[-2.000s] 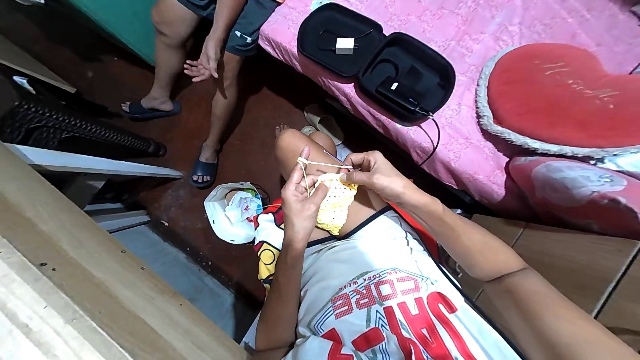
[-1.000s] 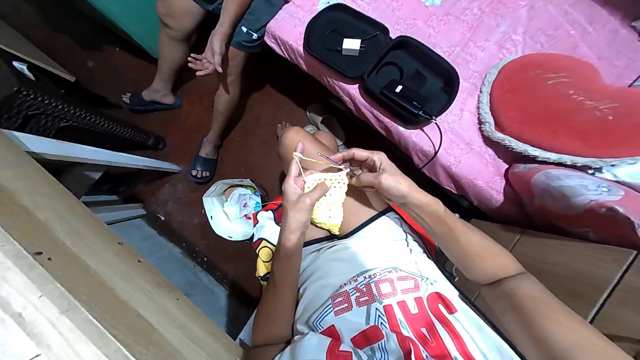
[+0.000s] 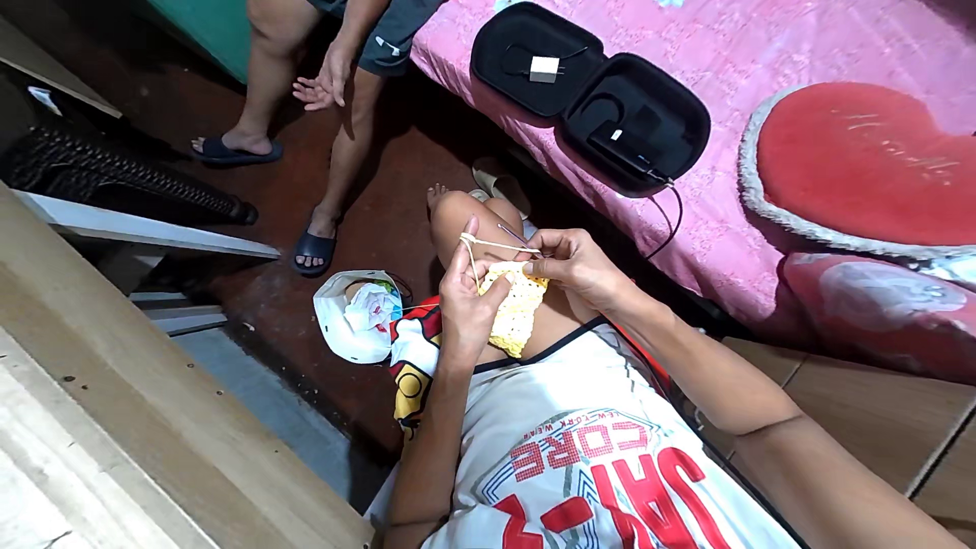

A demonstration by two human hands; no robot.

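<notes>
My left hand (image 3: pixel 469 297) pinches the left edge of a pale yellow crochet piece (image 3: pixel 517 313), with cream yarn (image 3: pixel 499 244) looped round its raised index finger. The yarn runs taut from that finger across to my right hand (image 3: pixel 576 263). Between the fingers of my right hand is a thin crochet hook (image 3: pixel 515 232), its shaft pointing up and left; its working tip is hidden or too small to tell. My right fingertips also touch the top right corner of the piece, which hangs over my bare thigh. A strand trails left towards a white bag (image 3: pixel 354 316).
Another person's hand (image 3: pixel 326 80) and legs in dark slippers are at the upper left. Beside me, a bed with a pink sheet (image 3: pixel 732 46) bears an open black case (image 3: pixel 640 122), a charger (image 3: pixel 544 69) and a red heart-shaped pillow (image 3: pixel 862 164). A wooden edge (image 3: pixel 152 351) runs along the left.
My right hand has shifted slightly against the crochet piece, and the hook's visible shaft now points up and left between my hands. The other person's hand stays near their knee.
</notes>
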